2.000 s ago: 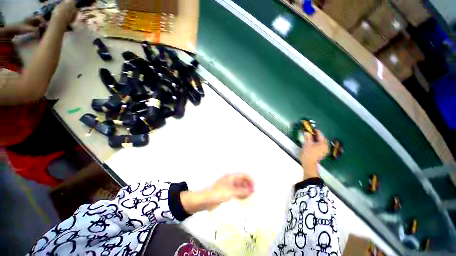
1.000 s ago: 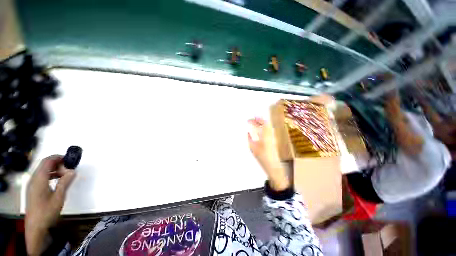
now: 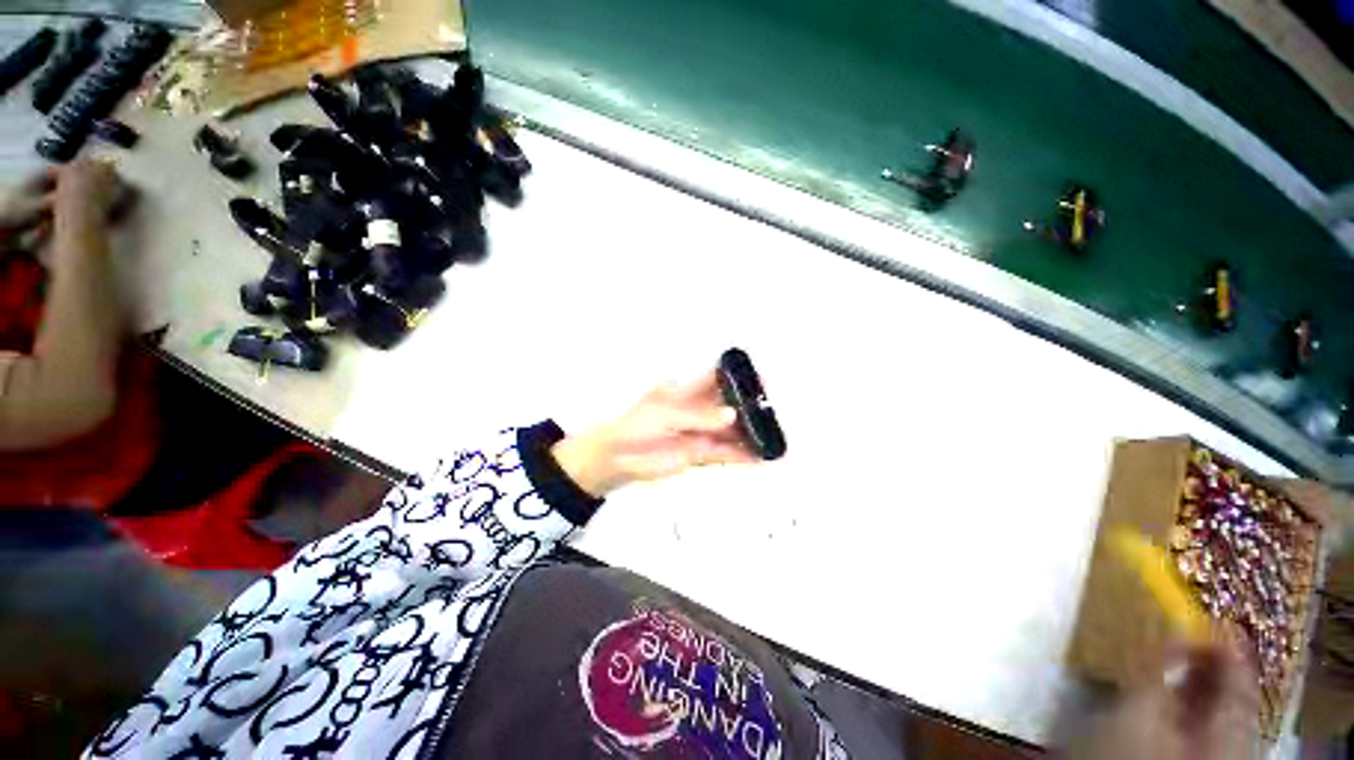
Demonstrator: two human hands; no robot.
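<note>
My left hand (image 3: pixel 668 431) holds a black housing (image 3: pixel 751 404) by its side above the white bench surface, near the middle of the view. My right hand (image 3: pixel 1195 698) is blurred at the lower right, in front of the battery box (image 3: pixel 1132 520), and holds a yellow battery (image 3: pixel 1152 579). Red and pale leads (image 3: pixel 1247 549) lie tangled over the cells in the box. A heap of black housings (image 3: pixel 371 208) lies at the upper left, with small gold and pale bits showing.
The green conveyor belt (image 3: pixel 743 89) runs beyond the bench, with several filled units (image 3: pixel 1078 218) spaced along it. At far left are a neighbour's arm (image 3: pixel 77 312), rows of black housings (image 3: pixel 97 89) and amber parts (image 3: pixel 305 30) on cardboard.
My right hand has left the belt, gone to the box and now holds a yellow battery. My left hand, empty two seconds ago, has brought a housing from the left to the middle.
</note>
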